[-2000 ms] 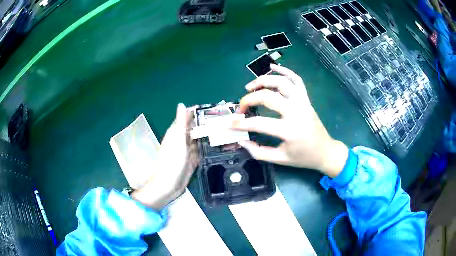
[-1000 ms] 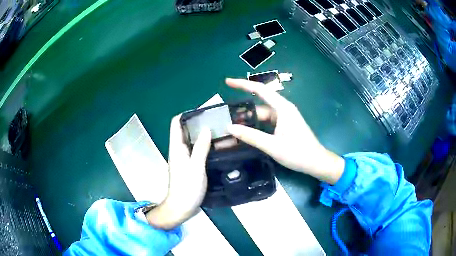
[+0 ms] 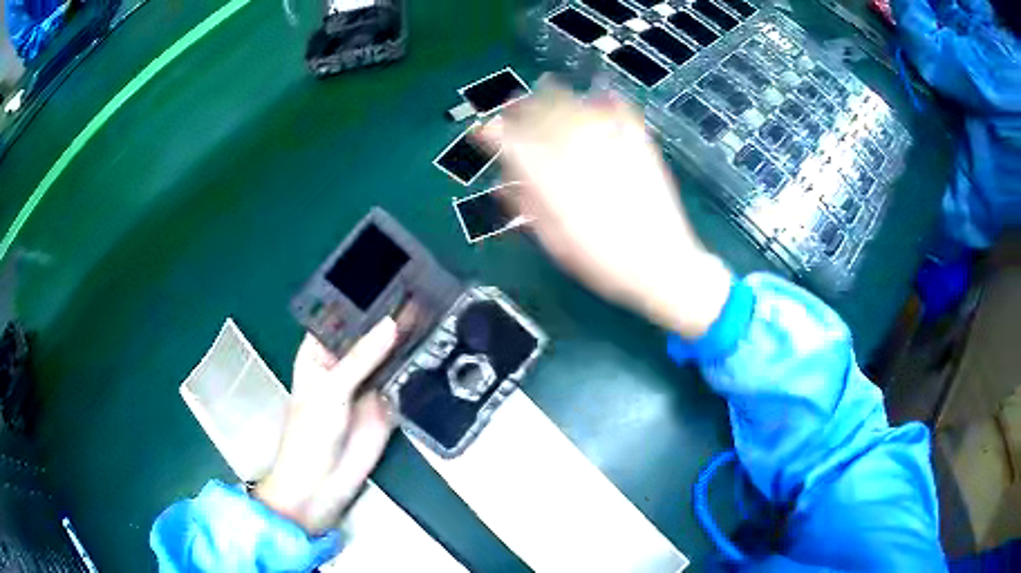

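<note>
My left hand (image 3: 336, 420) holds the opened dark device housing (image 3: 465, 369). One half shows a black screen window (image 3: 367, 264) and small buttons, the other a hexagonal ring shape. My right hand (image 3: 610, 196) is blurred and reaches over the loose LCD modules; its fingertips overlap their right ends, and whether it grips one cannot be told. Three LCD modules lie in a column on the mat: the top one (image 3: 495, 92), the middle one (image 3: 465, 157) and the bottom one (image 3: 488, 213). All show black faces.
Two pale backing strips (image 3: 549, 481) lie under and beside the housing. A clear blister tray (image 3: 784, 146) with black screens at its far end is at right. Another dark housing (image 3: 356, 39) is at the back. Blue sleeves (image 3: 968, 78) show at far right.
My left hand has turned the housing over, so the window face and ring side now show, and tilted it left. My right hand has left the housing and moved up to the LCD modules.
</note>
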